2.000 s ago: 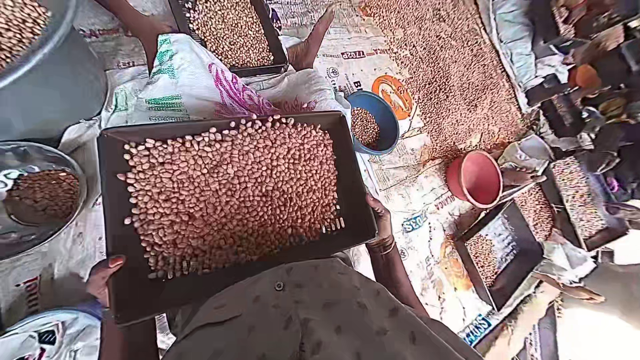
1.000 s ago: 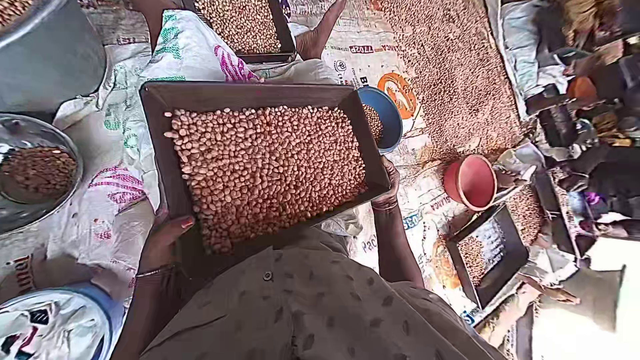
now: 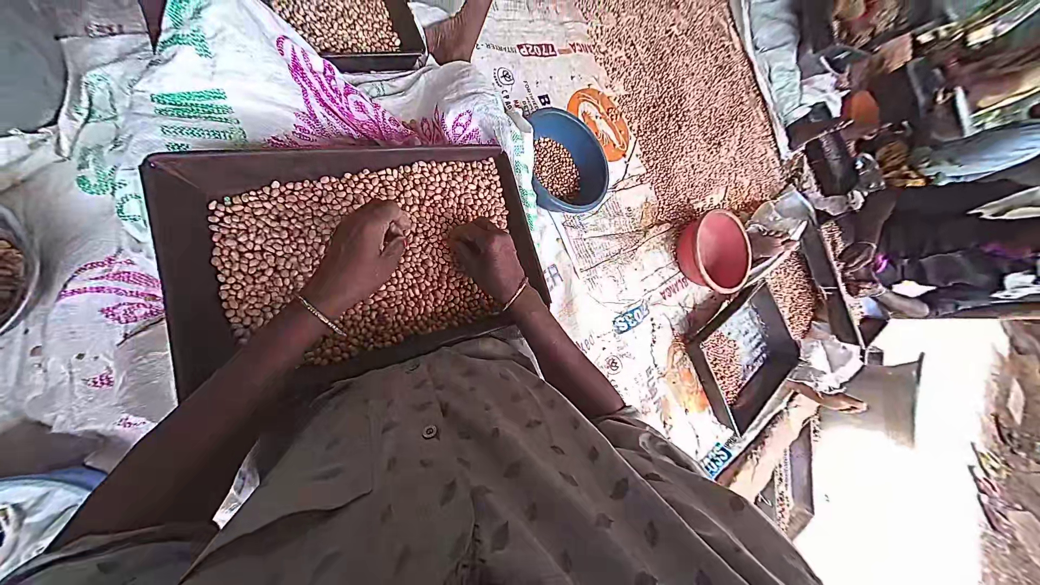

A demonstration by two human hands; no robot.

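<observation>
A dark rectangular tray (image 3: 191, 268) rests at my lap, a layer of shelled peanuts (image 3: 276, 236) spread over most of its floor. Over the middle of the nuts is my left hand (image 3: 361, 252), its fingers curled down at the peanuts, a thin bracelet on the wrist. My right hand (image 3: 487, 256) is just to its right, also with bent fingers at the nuts, a bracelet at its wrist. Both sets of fingertips are partly hidden, so whether they pinch any nuts cannot be told.
Right of the tray stand a blue bowl (image 3: 587, 162) with peanuts and a red bucket (image 3: 715, 252). Another person's tray (image 3: 374, 61) of nuts lies ahead, a bare foot beside it. Peanuts cover the ground sheet (image 3: 691, 97) beyond. More trays and people are at right; a metal basin (image 3: 28, 268) is at left.
Both my hands have let go of the tray's sides and moved in over the peanuts. The tray, held tilted one second ago, now lies at my lap, and the nuts are spread wider.
</observation>
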